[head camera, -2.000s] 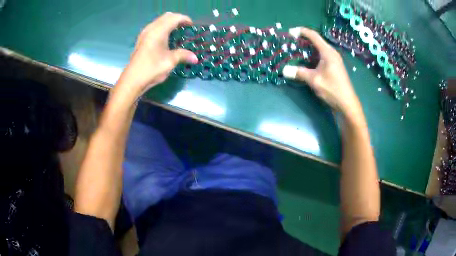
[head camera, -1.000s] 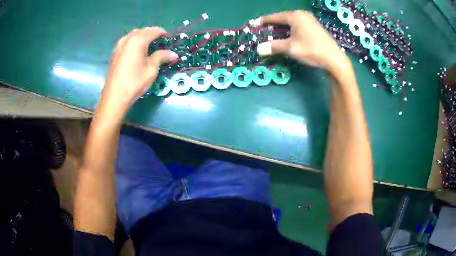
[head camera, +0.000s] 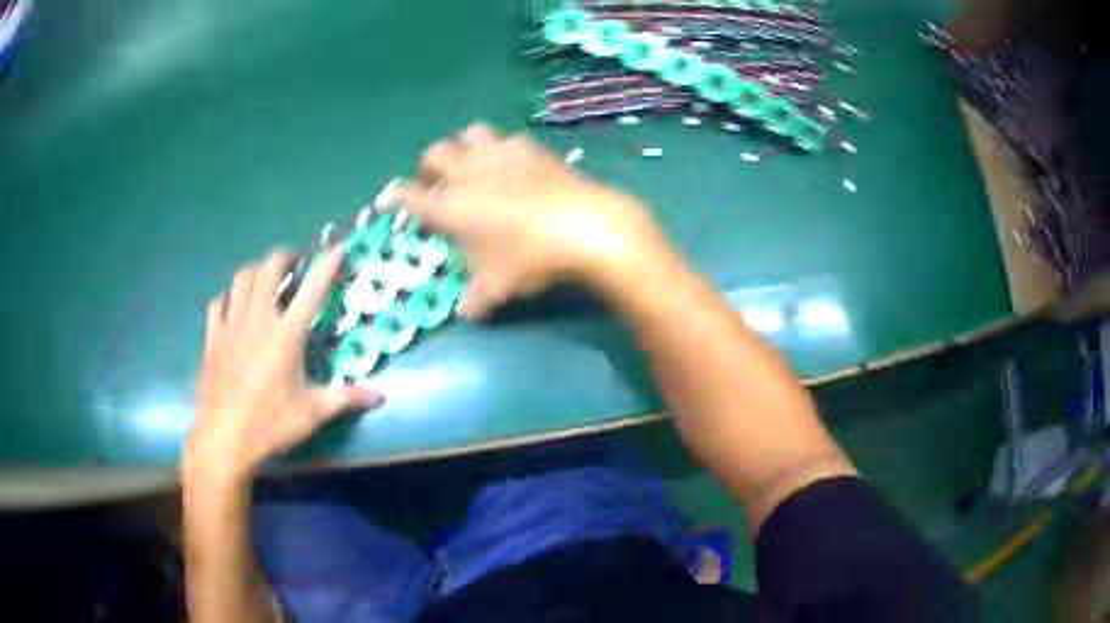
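Observation:
Several rows of green stator board strips lie side by side on the green bench, with pale ring faces up. My left hand is at their left end, fingers spread, thumb near the front edge. My right hand is at their right end, fingers bent over it and partly hiding it. Both hands look in contact with the strips, but blur hides how firmly they grip. White plugs show at the strips' far edge.
A second pile of stator board strips, with dark reddish wires and white plugs, lies at the far side of the bench. An open brown carton with dark wires stands at the right. The bench's raised edge runs before my lap.
The view has turned, and the far pile appears further left. The strips between my hands now lie slanted with several pale ring rows showing, and my hands are closer together.

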